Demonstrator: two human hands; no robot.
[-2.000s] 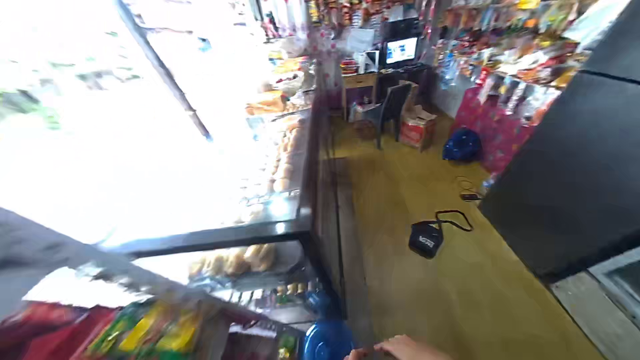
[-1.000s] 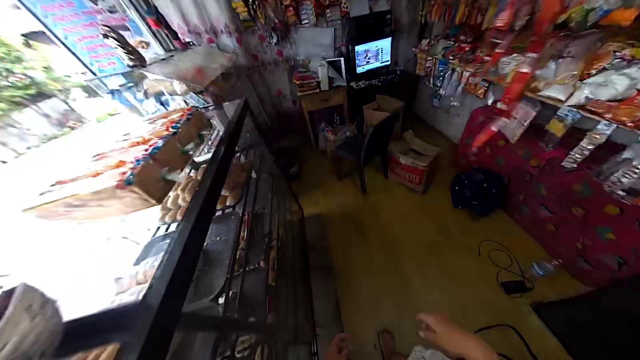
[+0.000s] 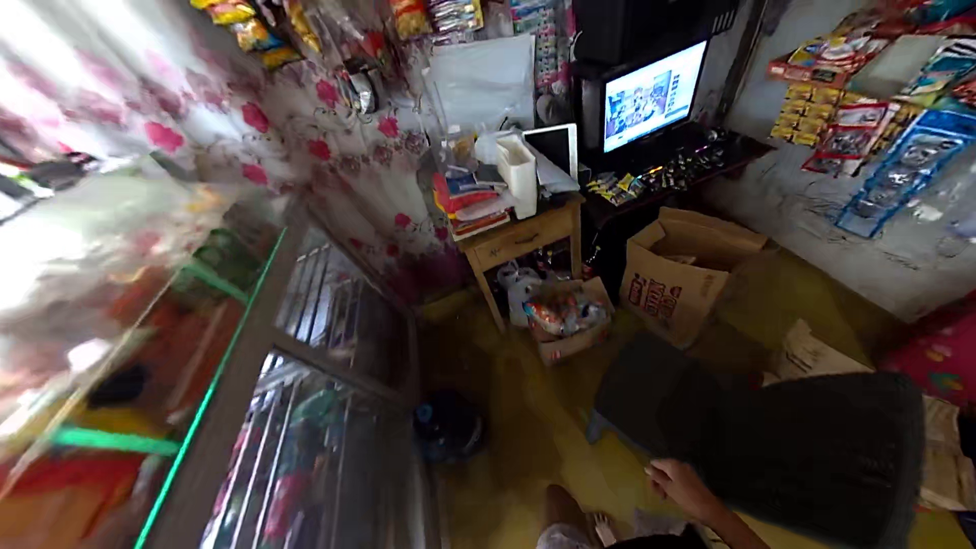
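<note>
My right hand (image 3: 675,482) hangs at the lower middle, beside the dark chair (image 3: 808,450); its fingers are partly curled and nothing shows in them. Whether it touches the chair is unclear. My left hand is outside the view. My knee and a foot (image 3: 604,526) show at the bottom edge. Ahead, a small wooden table (image 3: 526,242) bears stacked papers, a white plastic container (image 3: 518,175) and a white-framed tablet-like panel (image 3: 555,149). A lit monitor (image 3: 654,95) stands on the dark desk to its right.
A glass display case (image 3: 305,358) runs along the left. A large blue water bottle (image 3: 448,427) stands beside it on the floor. An open cardboard box (image 3: 671,286) and a smaller filled box (image 3: 572,335) stand ahead. Snack packets hang on the right wall (image 3: 808,206).
The view has moved forward along the display case, so the chair, table and monitor are nearer. My left hand, at the bottom edge one second ago, is out of view.
</note>
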